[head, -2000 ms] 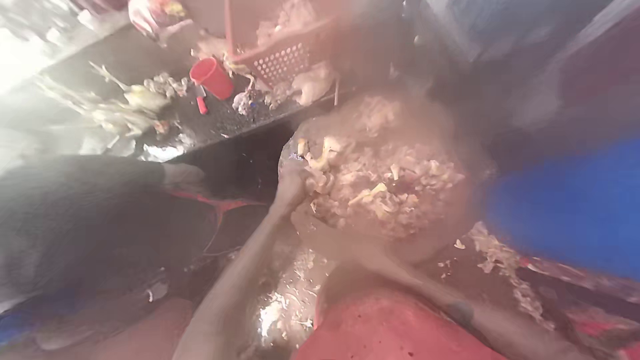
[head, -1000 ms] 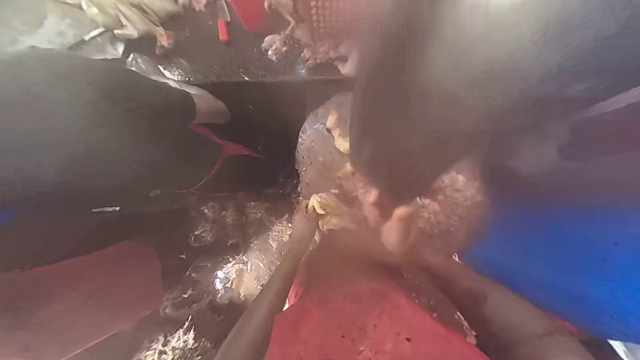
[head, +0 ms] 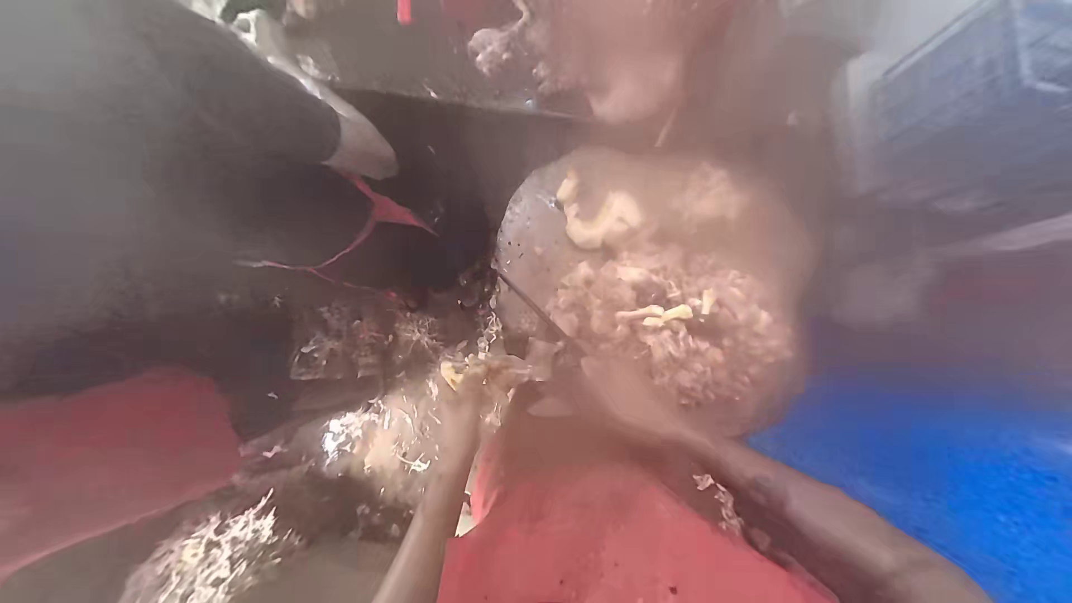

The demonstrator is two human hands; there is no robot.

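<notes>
My left hand [head: 477,389] is closed around a pale yellowish piece of poultry [head: 452,374], just below and left of a wide round basin [head: 529,224]. Close beside it, my right hand [head: 578,381] grips a knife with a thin dark blade [head: 536,308], which points up and left over the basin's edge. The fingers of my right hand are blurred. A heap of small pink meat pieces [head: 712,352] lies in the basin, with several yellow pieces on it. A curved yellow poultry piece [head: 601,222] rests near the basin's upper left side.
Stringy pale scraps [head: 213,553] lie at the lower left. A person's dark sleeve and hand [head: 364,151] are at the upper left, near a dark counter edge [head: 469,102]. A blue surface [head: 913,469] is at the right, below a blue-grey crate [head: 955,100]. Haze blurs much of the view.
The dark shape and blurred hand that covered part of the basin one second ago are gone from over it. My left hand was at the basin's rim two seconds ago and is now below it.
</notes>
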